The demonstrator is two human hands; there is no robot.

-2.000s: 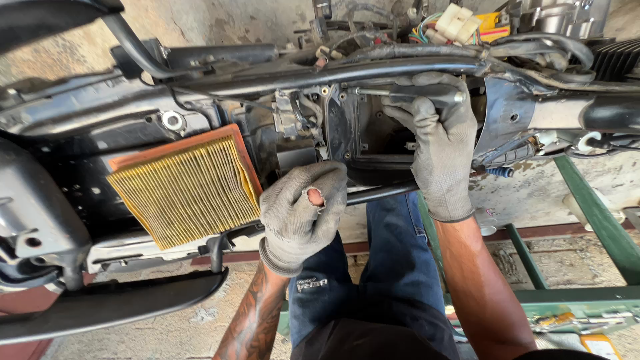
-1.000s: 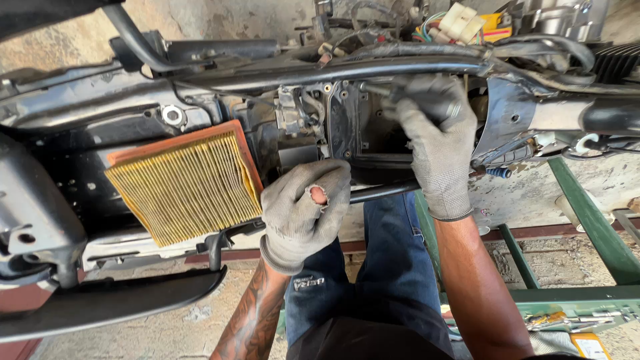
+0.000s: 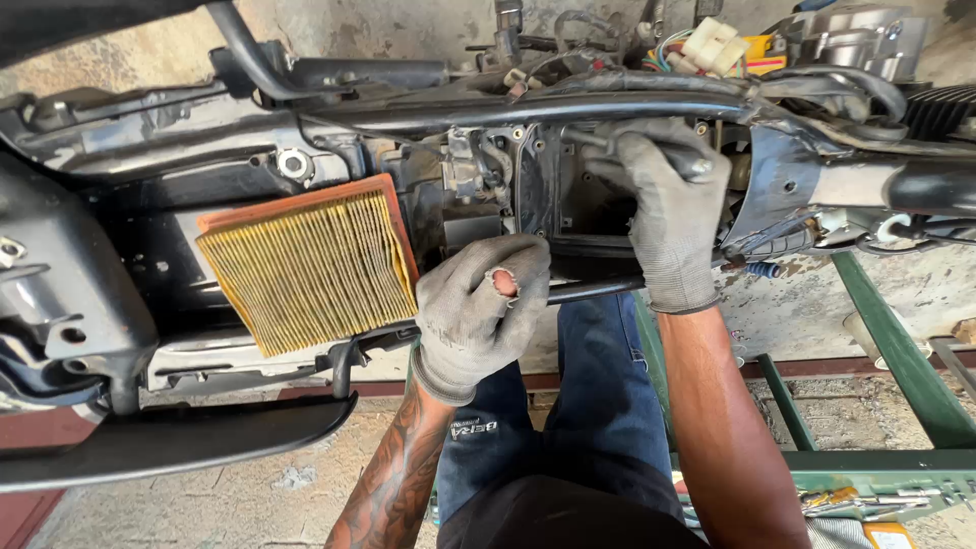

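My right hand (image 3: 675,206), in a grey work glove, is closed around the dark handle of a screwdriver (image 3: 682,162). Its thin shaft points left, over the upper edge of an open black airbox (image 3: 595,191) in a motorcycle frame. My left hand (image 3: 482,309), in a matching glove torn over one knuckle, is curled at the near side of the airbox; whether its fingers pinch something small cannot be seen. Left of it, a pleated yellow air filter (image 3: 309,267) with an orange rim lies tilted on the rear part of the frame.
A black frame tube (image 3: 534,113) runs along the far side, with wiring and a white connector (image 3: 714,46) beyond it. A black grab rail (image 3: 191,446) juts out at the lower left. A green metal stand (image 3: 900,351) with a tray of tools is at the lower right.
My right hand and the screwdriver have shifted and turned slightly over the airbox. My left hand has stayed in about the same place, and the air filter has not moved.
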